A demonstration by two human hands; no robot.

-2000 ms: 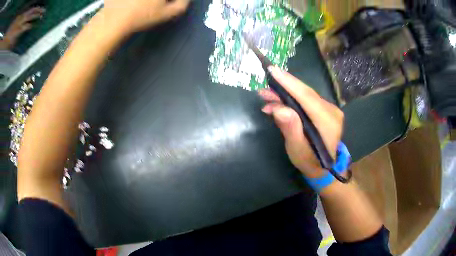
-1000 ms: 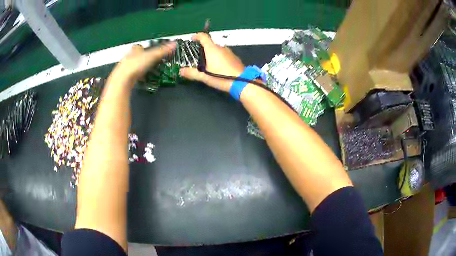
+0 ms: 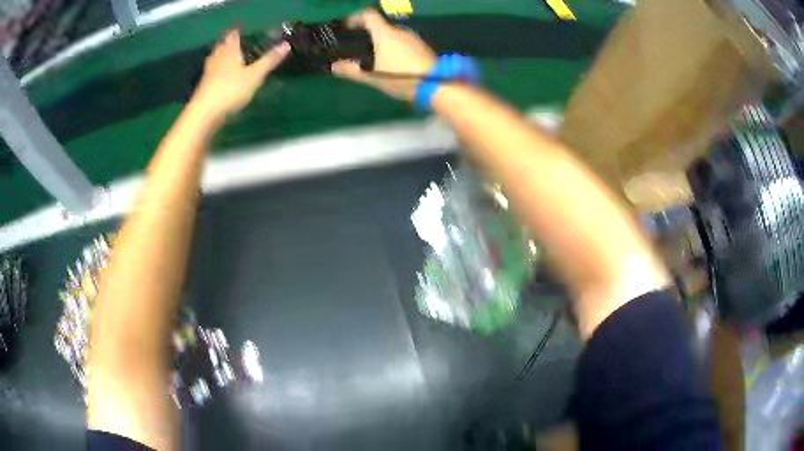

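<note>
My left hand [image 3: 236, 72] and my right hand [image 3: 388, 51] are both at the top of the view, beyond the pale bench edge. Between them they hold a dark, blurred bundle [image 3: 308, 46], by its left and right ends. It looks like the bunch of boards with thin leads seen a second ago. A blue wrist band [image 3: 447, 77] is on my right wrist. A thin dark cord crosses beside the right palm. The soldering iron itself cannot be made out.
A blurred pile of green-white boards [image 3: 472, 264] lies on the dark mat [image 3: 300, 264]. Small white and yellow parts [image 3: 79, 308] lie at left, partly behind my left forearm. A green surface [image 3: 291, 114] is beyond the pale edge [image 3: 291, 163]. A cardboard box [image 3: 652, 97] stands right.
Both hands have carried the bundle from the bench's far edge out over the green surface. Earlier, my right hand held the iron over the boards. The view has shifted and blurred.
</note>
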